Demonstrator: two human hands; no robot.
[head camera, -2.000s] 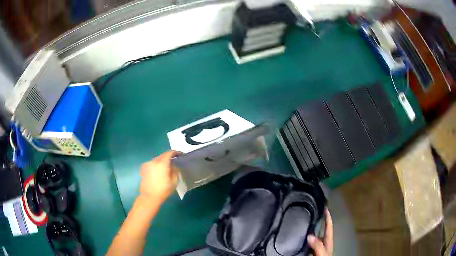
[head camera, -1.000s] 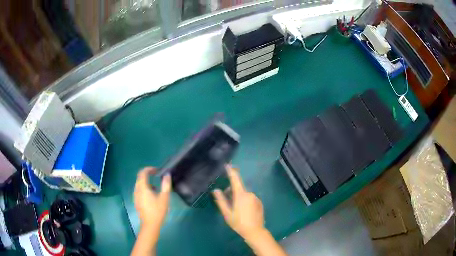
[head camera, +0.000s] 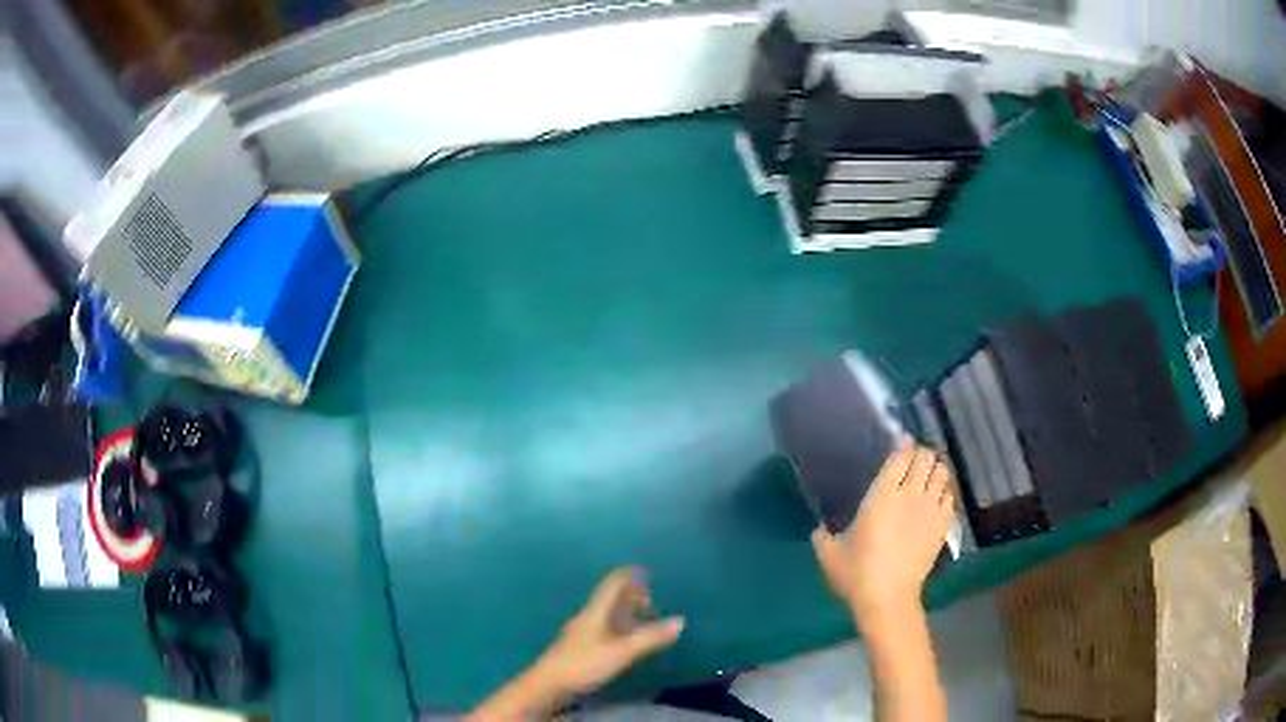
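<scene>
My right hand (head camera: 900, 525) is on a dark retail box (head camera: 835, 430) at the centre right, with its fingers over the box's white edge. The box is blurred and tilted, just left of a row of dark retail boxes (head camera: 1107, 409). Striped sides show at the row's near left end. My left hand (head camera: 618, 638) is lower and further left, above the green mat, with thumb and fingers apart and nothing clearly held. The underside of the held box is hidden.
Open box sleeves (head camera: 882, 176) stand at the back. Headphones (head camera: 184, 487) lie at left by a red-white ringed mat (head camera: 124, 511). The blue instrument (head camera: 268, 282) carries a beige vented box (head camera: 162, 226). A white power strip (head camera: 1206, 377) and floor carton (head camera: 1079, 621) are at right.
The dark box has moved from the centre to beside the row at right, with my right hand on it. My left hand has let go. More upright sleeves show at the back.
</scene>
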